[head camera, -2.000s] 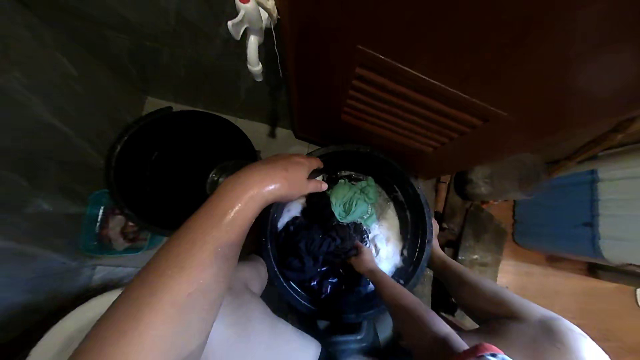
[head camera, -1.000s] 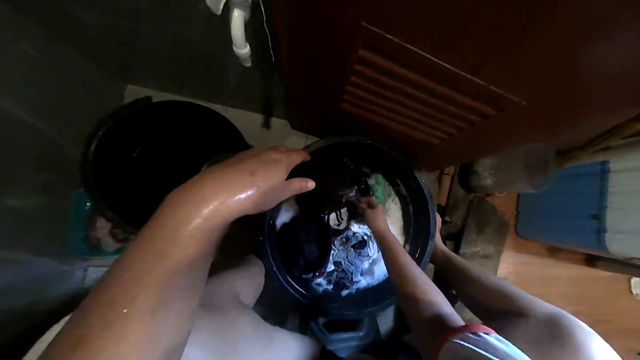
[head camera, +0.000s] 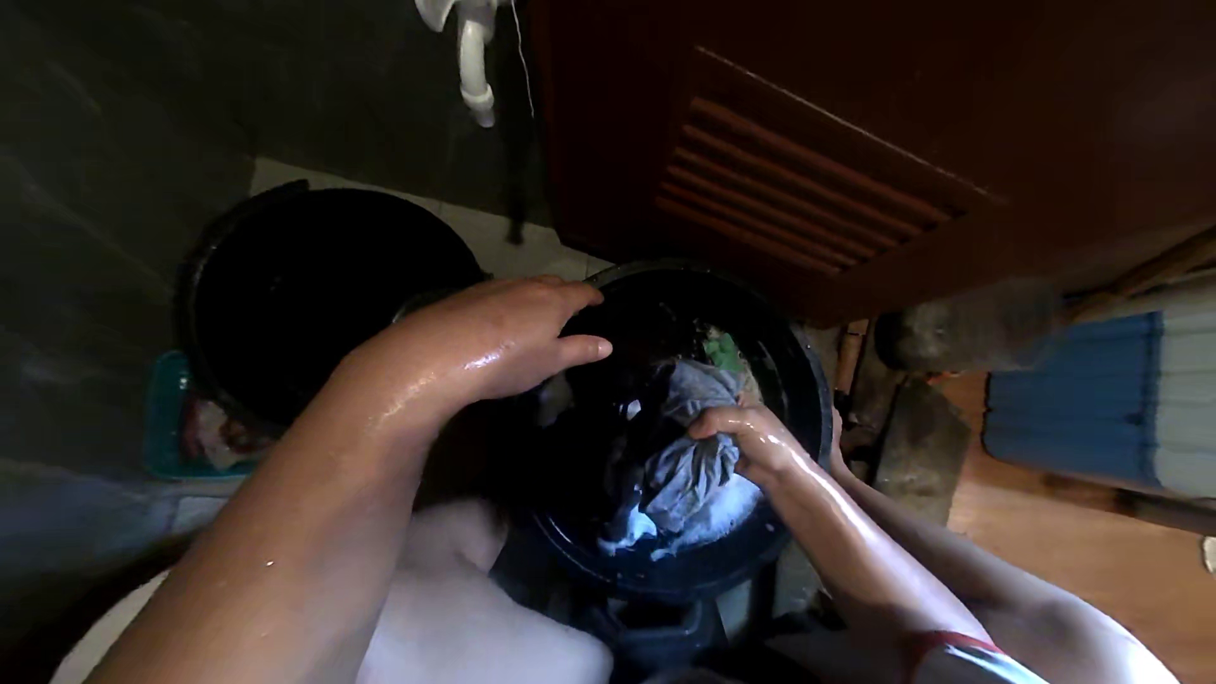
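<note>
A wet grey cloth (head camera: 692, 480) is bunched in my right hand (head camera: 750, 432), above dark water and dark clothes inside a round black tub (head camera: 819, 399). White suds (head camera: 730, 511) float near the lower right of the water. Part of a green cloth (head camera: 722, 350) shows beyond my right hand. My left hand (head camera: 546, 332) is over the tub's left rim, thumb and fingers apart, with nothing visible in it. Shadow hides much of the tub's contents.
Left of the tub stands a large black bucket (head camera: 195, 304), beside a teal basin (head camera: 163, 418) with unclear contents. A brown louvred door (head camera: 608, 123) is just behind. A white pipe (head camera: 474, 71) hangs above; a blue container (head camera: 1073, 399) is at right.
The grey cloth is now bunched in my right hand, lifted from the suds. The green cloth, in full view two seconds ago, is mostly covered. My left hand has stayed near the rim.
</note>
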